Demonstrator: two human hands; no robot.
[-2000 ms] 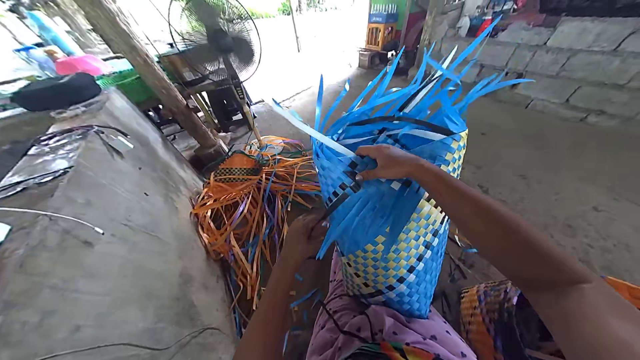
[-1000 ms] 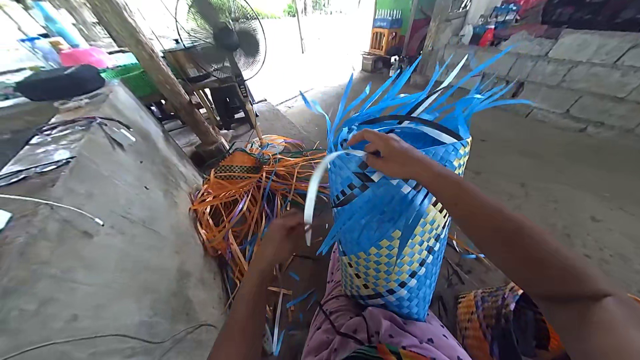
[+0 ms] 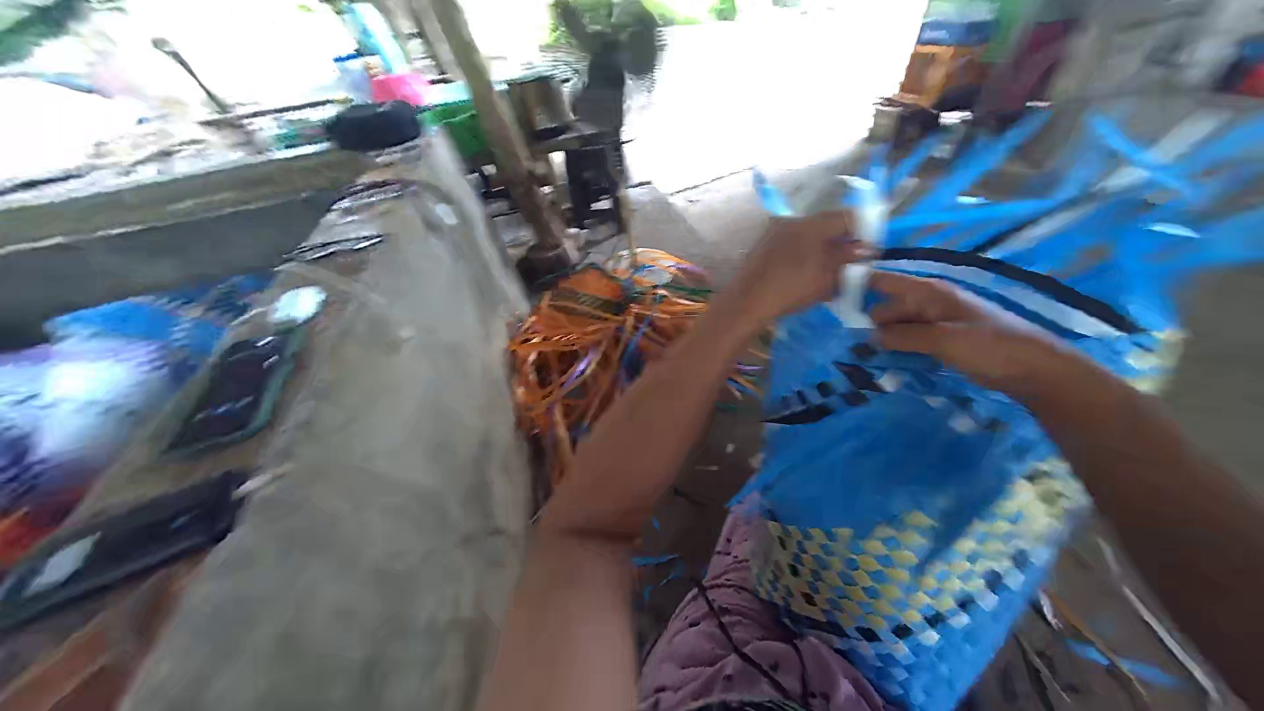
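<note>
A woven basket of blue, yellow and black plastic strips (image 3: 889, 444) leans across the person's lap, its loose blue strip ends (image 3: 1047, 197) fanning out at the top. At the near left rim, my left hand (image 3: 805, 259) pinches a whitish strip (image 3: 857, 272). Just to its right, my right hand (image 3: 933, 321) has its fingers bent at the same strip, against the basket's rim. A black strip (image 3: 1007, 276) runs around the rim. Motion blur hides the fingertips and the exact hold of each hand.
A concrete ledge (image 3: 395, 415) runs along the left, with two phone-like devices (image 3: 232, 390) beside it. Orange plastic strips (image 3: 583, 346) lie heaped on the floor beyond my left arm. A wooden post (image 3: 504, 128) and a fan (image 3: 607, 49) stand behind.
My left hand has risen from below the rim to beside my right hand at the whitish strip. The view has swung to the left.
</note>
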